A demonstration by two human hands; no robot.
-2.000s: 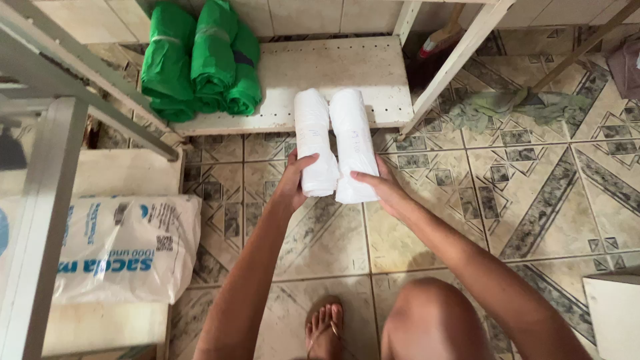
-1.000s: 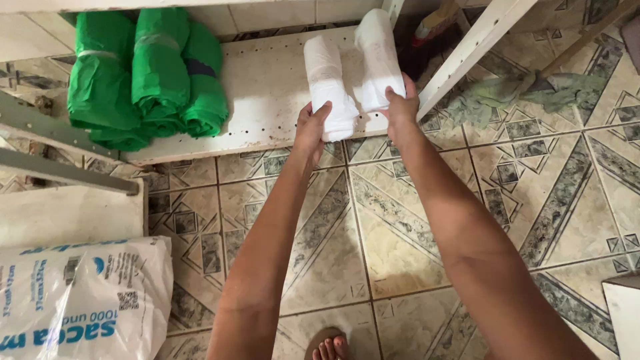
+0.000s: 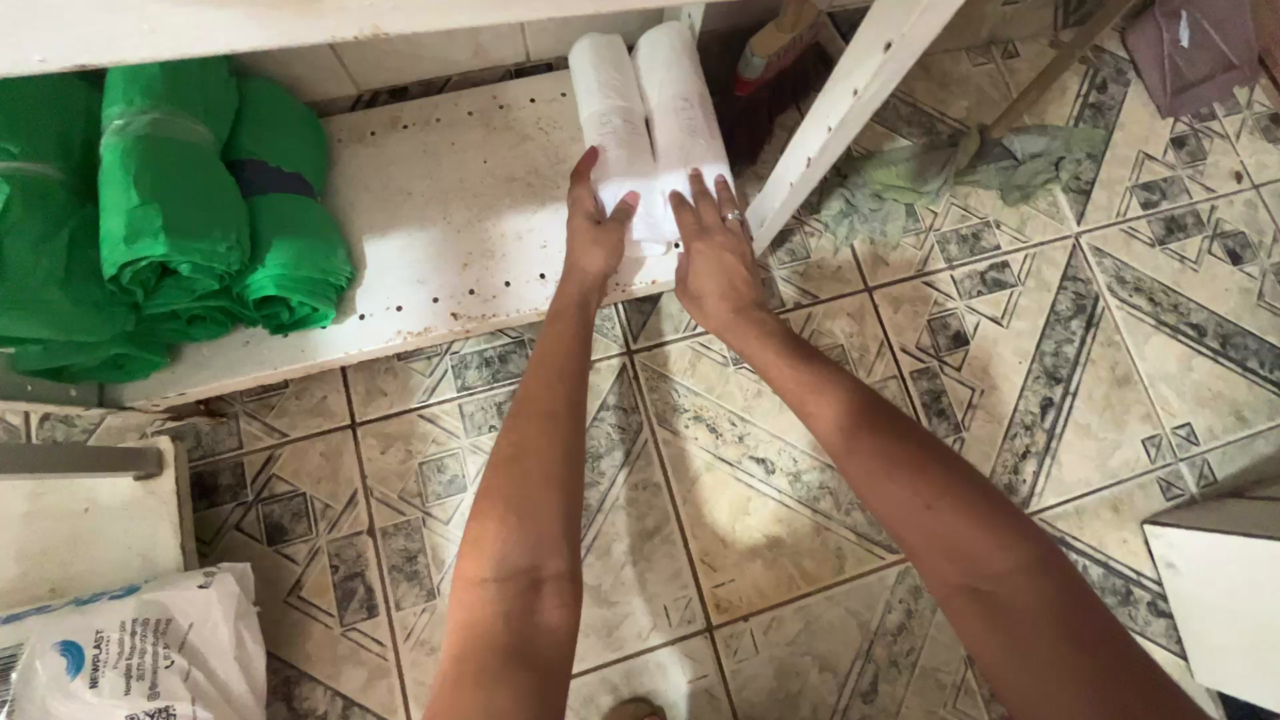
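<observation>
Two white rolls of plastic bags lie side by side at the right end of a white metal shelf (image 3: 450,210). My left hand (image 3: 600,225) touches the near end of the left roll (image 3: 608,110), its thumb and fingers apart. On top of the near end of the right roll (image 3: 685,110) rest the spread fingers of my right hand (image 3: 715,250), which wears a ring. Neither hand is closed around a roll. Several green plastic bag rolls (image 3: 172,190) are stacked at the shelf's left end.
A white perforated shelf post (image 3: 850,115) rises just right of the rolls. Beyond it are a broom (image 3: 775,60) and a greenish rag (image 3: 960,180) on the tiled floor. A printed plastic package (image 3: 140,640) lies at the lower left. A white box-like object (image 3: 1220,600) stands at the lower right.
Both hands have carried the white rolls from above the shelf's front edge onto its right end. The fingers have loosened and now rest on the rolls. The view has shifted.
</observation>
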